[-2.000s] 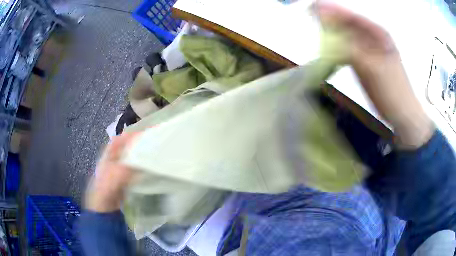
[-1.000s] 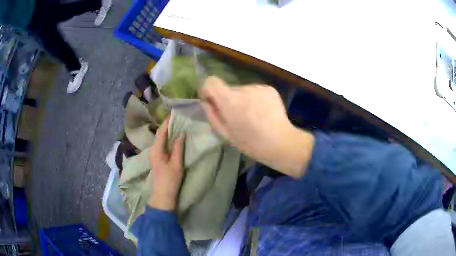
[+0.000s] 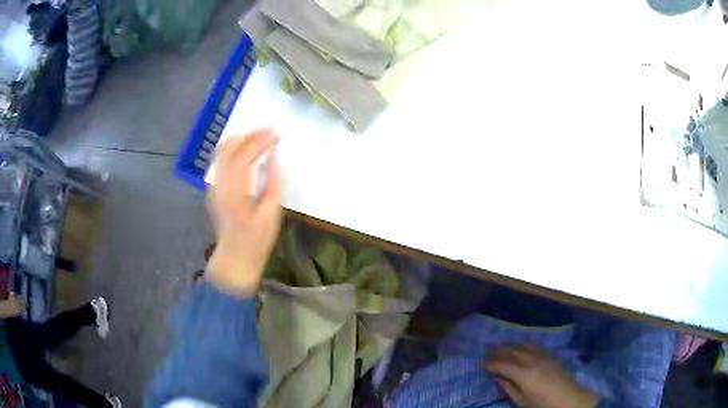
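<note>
My left hand (image 3: 243, 203) is blurred, over the left corner of the white table (image 3: 479, 175). Its thumb and fingers are apart, and I see nothing held. My right hand (image 3: 539, 376) lies low on the blue plaid apron (image 3: 455, 362), fingers apart and no object visible in it. Green pieces with grey-brown bands (image 3: 331, 76) lie on the table at the top left. More sage-green cloth (image 3: 307, 319) is heaped below the table edge, beside my lap.
The sewing machine's metal plate (image 3: 678, 151) is at the right. A blue crate (image 3: 219, 119) stands by the table's left end. A person's dark-clothed legs and white shoes (image 3: 100, 317) show at lower left. A metal rack (image 3: 36, 199) and greenish cloth (image 3: 156, 24) are further left.
My hands have let go of the sage-green piece, which now lies on the heap. My left hand moved up to the table corner, my right hand back to my lap. The view shifted, showing the banded pieces.
</note>
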